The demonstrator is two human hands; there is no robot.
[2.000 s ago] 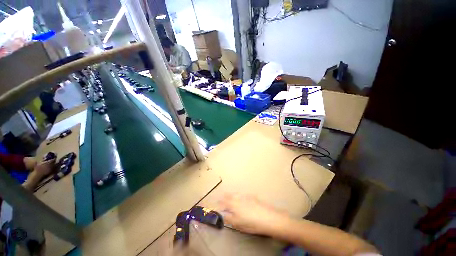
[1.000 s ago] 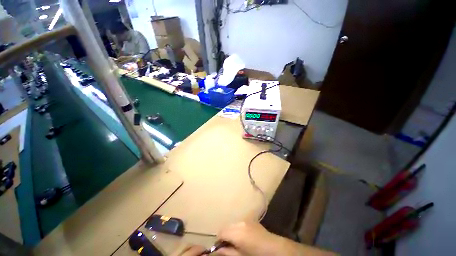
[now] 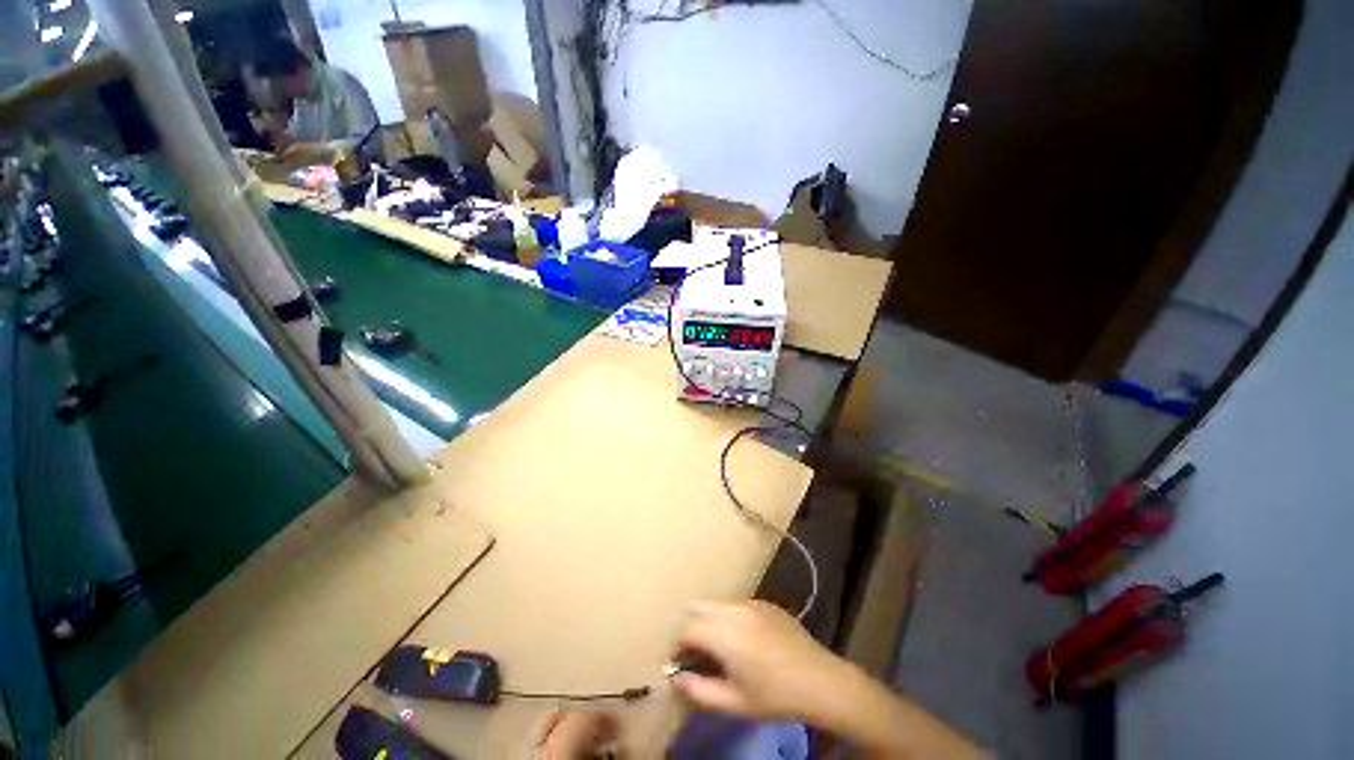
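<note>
Two black units with yellow marks lie on the cardboard sheet (image 3: 594,446) at the bottom. One unit (image 3: 437,674) has a thin dark cord running right to a small plug connector (image 3: 637,693). The other unit (image 3: 383,735) is cut off by the bottom edge. My right hand (image 3: 743,653) pinches the small tip of the test lead (image 3: 806,557), just right of the plug connector, with a small gap between them. My left hand (image 3: 576,734) is at the bottom edge, partly cut off; what its fingers hold cannot be told.
A white DC power supply (image 3: 729,324) with lit digits stands at the back right. A pale frame post (image 3: 253,267) rises at the left beside the green conveyor belt (image 3: 208,490) carrying black units. A blue bin (image 3: 606,273), a seated person and red fire extinguishers (image 3: 1106,639) are farther off.
The view has turned right. My right hand has moved from the units to the lead's end. The units now lie free, and the cord's plug connector shows uncovered.
</note>
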